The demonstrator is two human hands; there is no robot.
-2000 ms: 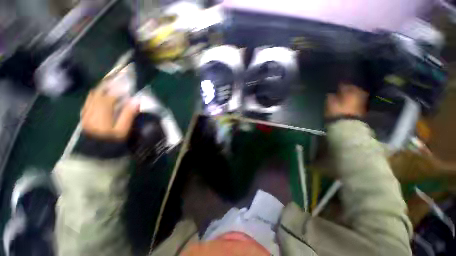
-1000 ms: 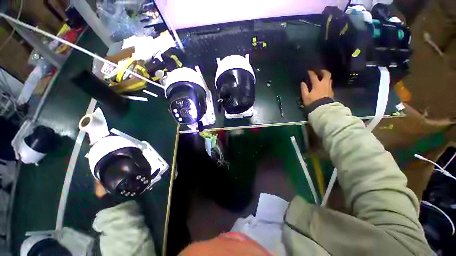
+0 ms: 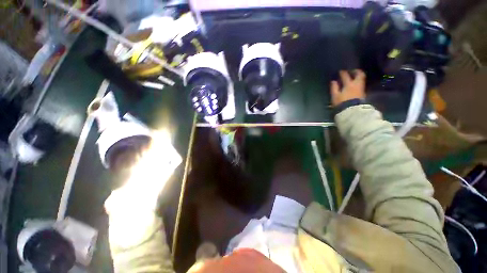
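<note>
My right hand [image 3: 348,88] rests on the dark bench below the monitor, fingers bent and slightly apart; whether a mouse is under it cannot be told. A white PTZ dome camera [image 3: 124,137] with a black ball lies on the left bench. A bright glare covers its lower right side. My left hand [image 3: 116,203] is at its lower edge, mostly hidden by the glare, so its grip is unclear. Two more dome cameras stand side by side at the bench edge, one [image 3: 207,88] with lit LEDs, one [image 3: 261,80] with its ball dark.
Another camera [image 3: 49,248] lies at lower left and one [image 3: 31,139] at far left. A black and teal machine [image 3: 430,45] with a white strip [image 3: 415,101] is at right. Yellow and white items [image 3: 144,56] are at upper left. The monitor [image 3: 277,4] is at the top.
The view has shifted, so the bench cameras appear higher. A bright glare now covers part of the left camera and my left hand. My right hand stays on the bench.
</note>
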